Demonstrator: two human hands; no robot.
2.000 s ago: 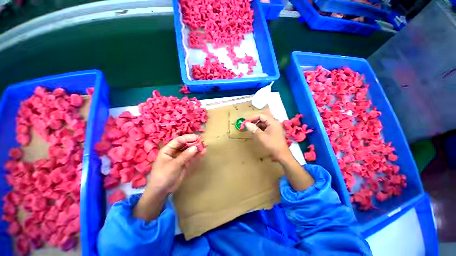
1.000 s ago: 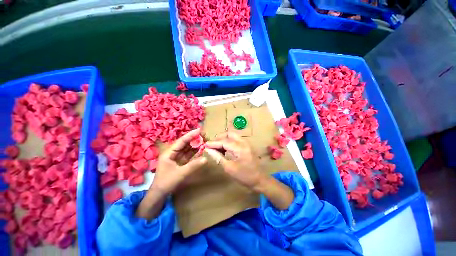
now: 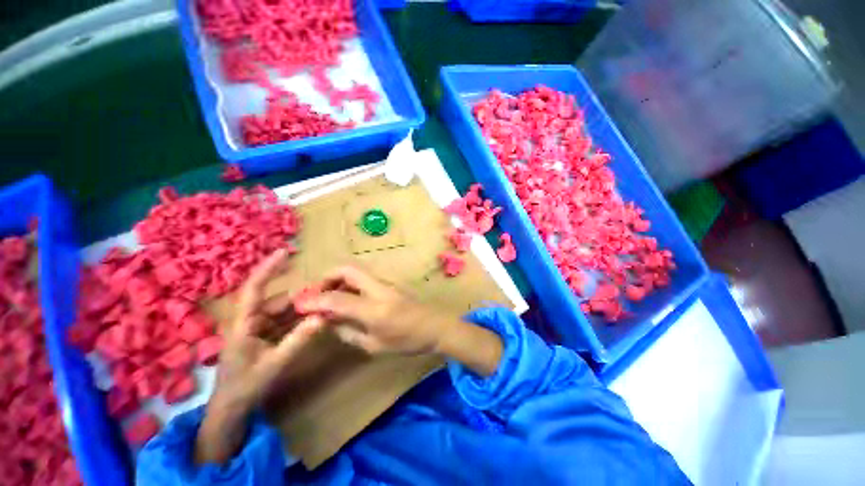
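My left hand (image 3: 251, 346) and my right hand (image 3: 379, 308) meet over the cardboard sheet (image 3: 356, 380). Both hold a small pink-red part (image 3: 308, 302) between their fingertips; it is blurred and partly hidden by the fingers. The round green dish (image 3: 375, 222) lies within the drawn square on the cardboard, beyond my right hand. A pile of pink-red parts (image 3: 171, 285) lies to the left of the cardboard. A small heap of joined pieces (image 3: 472, 211) lies at the board's right edge.
Blue trays of pink-red pieces stand at the left (image 3: 59, 313), far side (image 3: 322, 150) and right (image 3: 512, 204). A white pointed bottle (image 3: 401, 161) is at the board's upper right corner. A translucent grey bin (image 3: 702, 85) stands at the far right.
My right hand moved from the green dish to my left hand, and both now close around the part. Pieces appeared at the board's right edge. The view has swung right.
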